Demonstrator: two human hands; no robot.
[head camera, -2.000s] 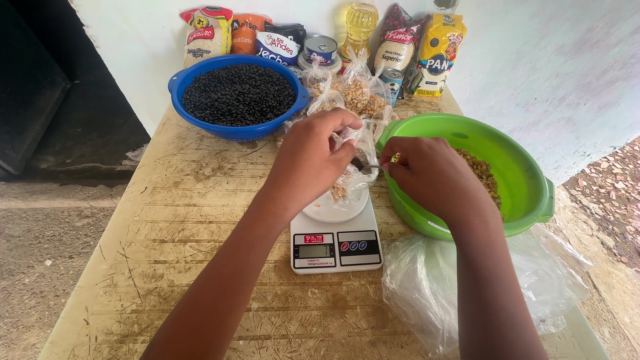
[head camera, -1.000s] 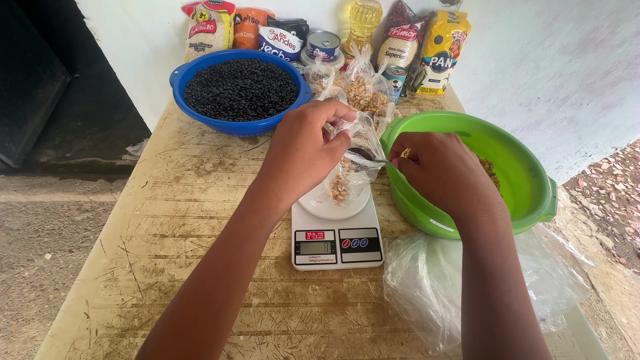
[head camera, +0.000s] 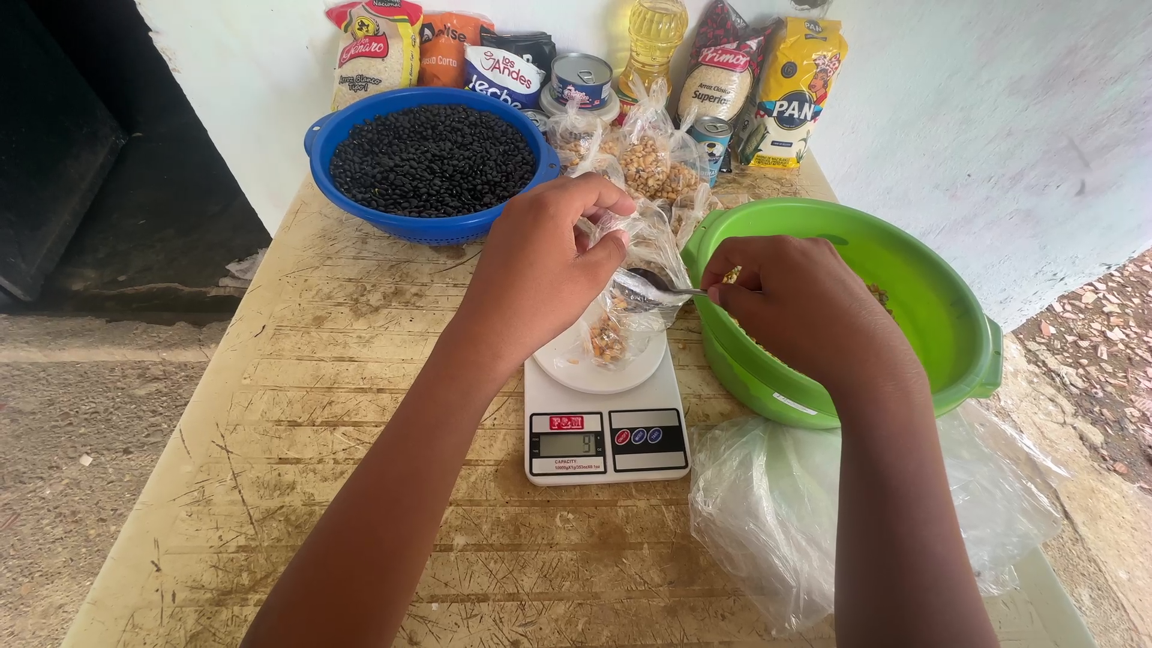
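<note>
My left hand (head camera: 558, 256) pinches the top of a clear plastic bag (head camera: 607, 335) with a few light brown grains in its bottom. The bag rests on the round white plate of a digital kitchen scale (head camera: 606, 459). In my right hand (head camera: 796, 301) is the handle of a metal spoon (head camera: 661, 286), its bowl at the bag's mouth. Under and beyond that hand stands a green plastic basin (head camera: 936, 315) with grains partly hidden by the hand. Several filled, knotted bags (head camera: 652, 162) of similar grains lie behind the scale.
At the back left stands a blue plastic colander (head camera: 328, 175) of black beans. Food packages, cans and an oil bottle (head camera: 650, 45) line the wall. Loose clear plastic bags (head camera: 765, 522) lie at the front right, under my right forearm. The worn wooden table (head camera: 333, 423) ends at the left beside a dark doorway.
</note>
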